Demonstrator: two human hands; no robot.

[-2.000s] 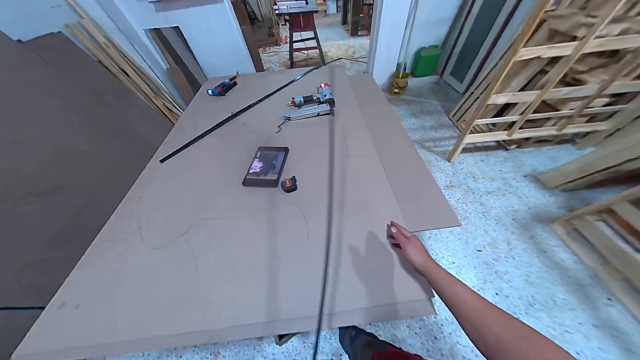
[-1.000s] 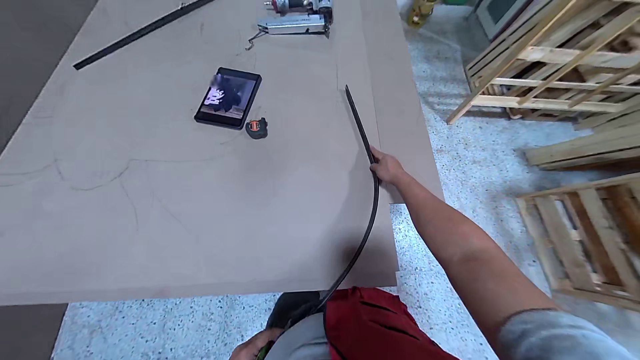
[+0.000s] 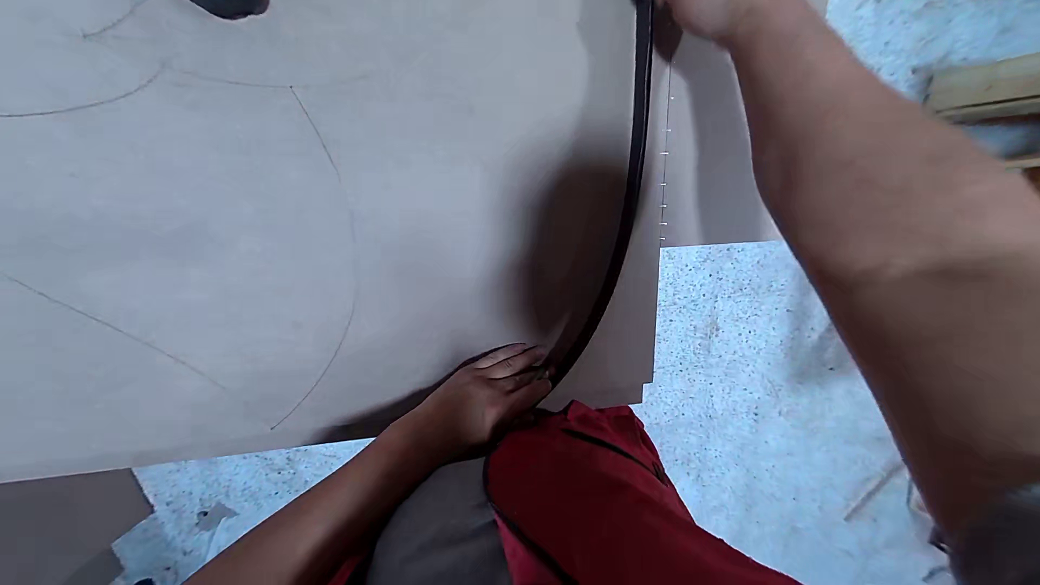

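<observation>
A long, thin black strip (image 3: pixel 630 203) curves over a large brown board (image 3: pixel 455 203) that bears drawn curved lines. Near the board's front edge, my left hand (image 3: pixel 500 390) lies palm down, with the strip's near part at its fingers and thumb. At the top of the view my right hand (image 3: pixel 703 16) is on the strip's far part; its fingers are partly cut off by the frame. Between the two hands the strip bows to the right, close to the board's right edge. A row of small marks runs along a line beside it.
Beyond the board's right edge lies a speckled floor (image 3: pixel 731 325). Wooden pieces (image 3: pixel 987 89) are at the far right. A dark object (image 3: pixel 231 6) on the board is cut off by the top edge. My red and grey clothing touches the board's front edge.
My left hand has come up from below the board's front edge onto the board, by the strip. The strip's tip has gone out of view at the top. The view has moved closer in.
</observation>
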